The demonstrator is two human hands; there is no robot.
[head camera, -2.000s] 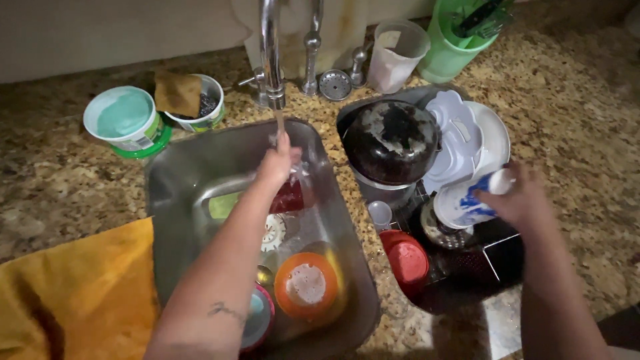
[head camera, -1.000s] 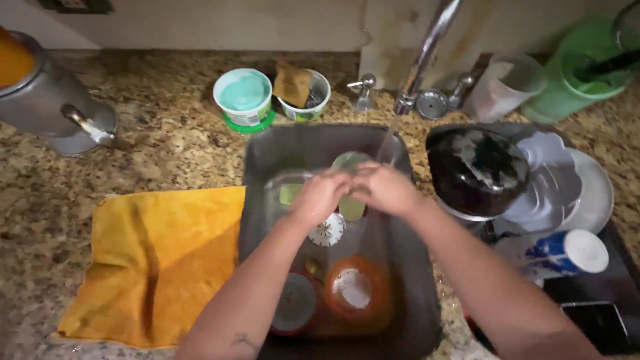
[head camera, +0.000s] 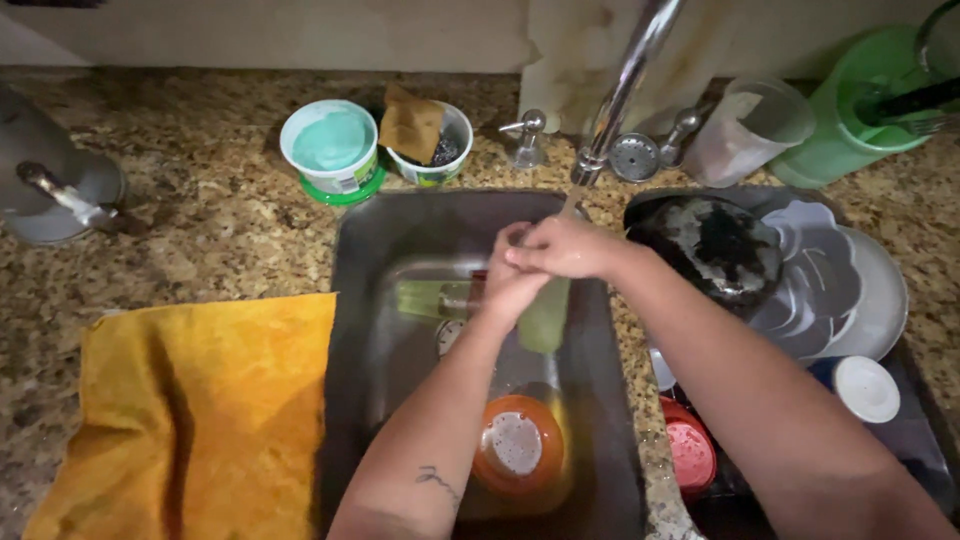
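My left hand (head camera: 514, 274) and my right hand (head camera: 566, 246) meet under the running faucet (head camera: 600, 150), over the left sink basin (head camera: 375, 225). Both are around the upper part of a translucent greenish cup (head camera: 545, 322), whose lower part shows below my right hand. Beneath them in the basin lie a pale green item (head camera: 420, 298), a white strainer-like disc (head camera: 448, 336) partly behind my left forearm, and an orange bowl (head camera: 517, 446) with foamy water in it.
A yellow cloth (head camera: 210, 405) lies left of the sink. Two plastic tubs (head camera: 330, 146) (head camera: 439, 150) stand behind it. The right basin holds a blackened pan (head camera: 709, 247), plates (head camera: 874, 292), a red container (head camera: 686, 454) and a white-lidded container (head camera: 866, 388). A green utensil holder (head camera: 847, 112) stands behind.
My right hand has let go of the white and blue container at the right basin and come over to my left hand, where both now hold the greenish cup. The view has shifted.
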